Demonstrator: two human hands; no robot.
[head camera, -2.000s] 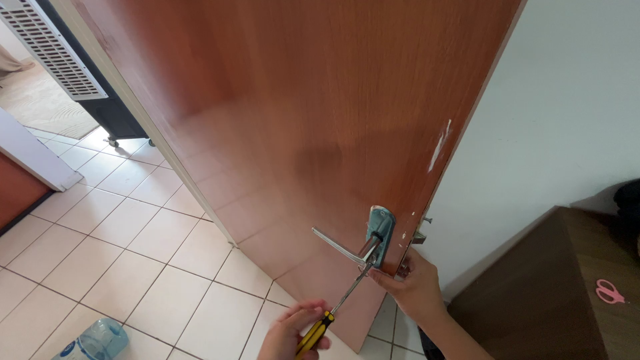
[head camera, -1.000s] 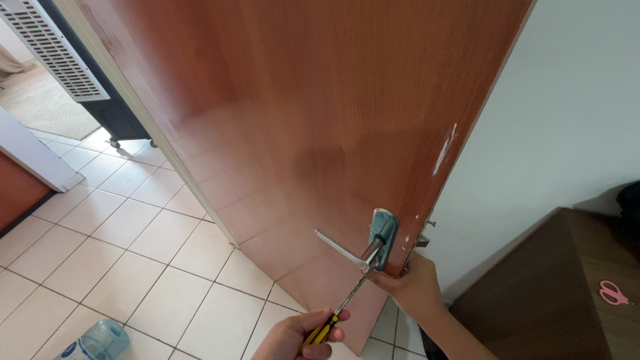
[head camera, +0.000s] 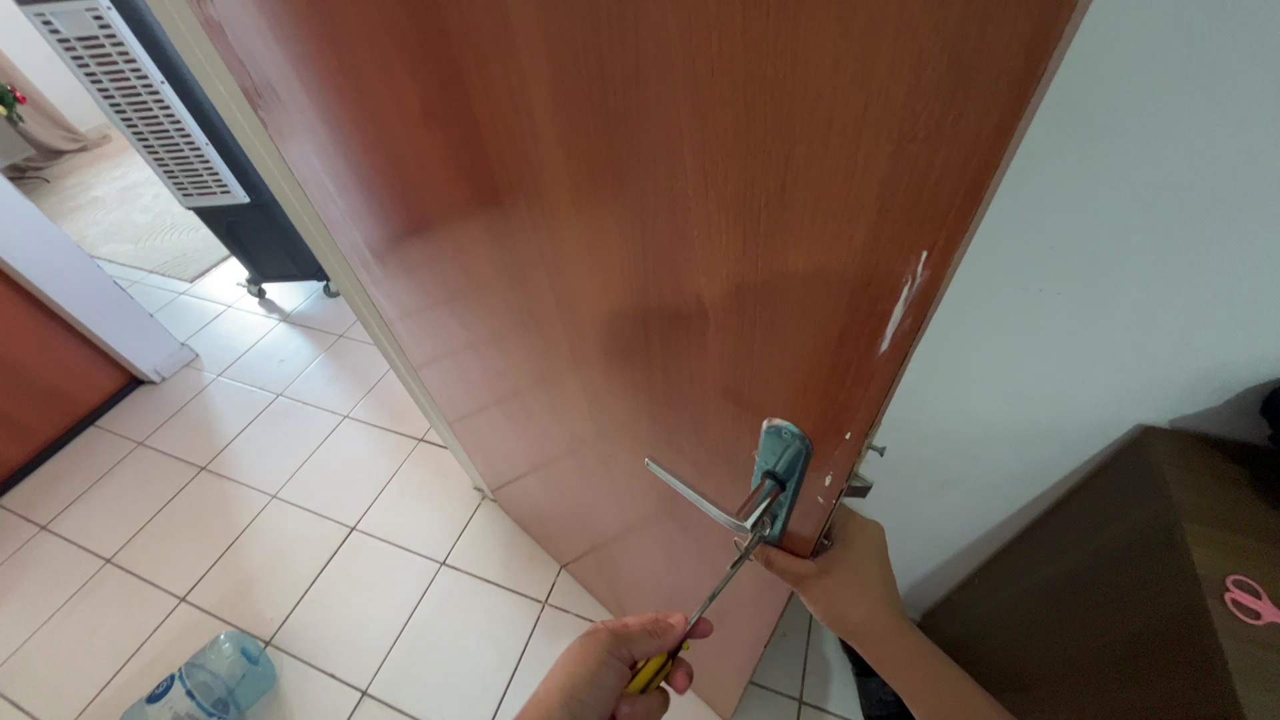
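Note:
Low in the view, my left hand (head camera: 630, 665) grips the yellow and black handle of a screwdriver (head camera: 655, 670). The screwdriver's shaft slants up to the lower end of a door handle backplate (head camera: 785, 465), on a reddish-brown wooden door (head camera: 640, 250). A metal lever handle (head camera: 695, 497) sticks out to the left of this plate. My right hand (head camera: 845, 575) holds the door's edge just below the latch (head camera: 858, 487), its thumb by the plate's bottom end and its other fingers partly hidden behind the door. Whether the tip sits in a screw cannot be told.
A brown wooden cabinet (head camera: 1080, 560) with pink-handled scissors (head camera: 1250, 600) stands at the right, by a pale wall (head camera: 1130, 220). A blue plastic bottle (head camera: 205, 680) lies on the tiled floor at lower left. Beyond the door stands a wheeled air cooler (head camera: 150, 110).
The fingers of my left hand have shifted their hold around the screwdriver handle. My right hand has stayed at the door's edge.

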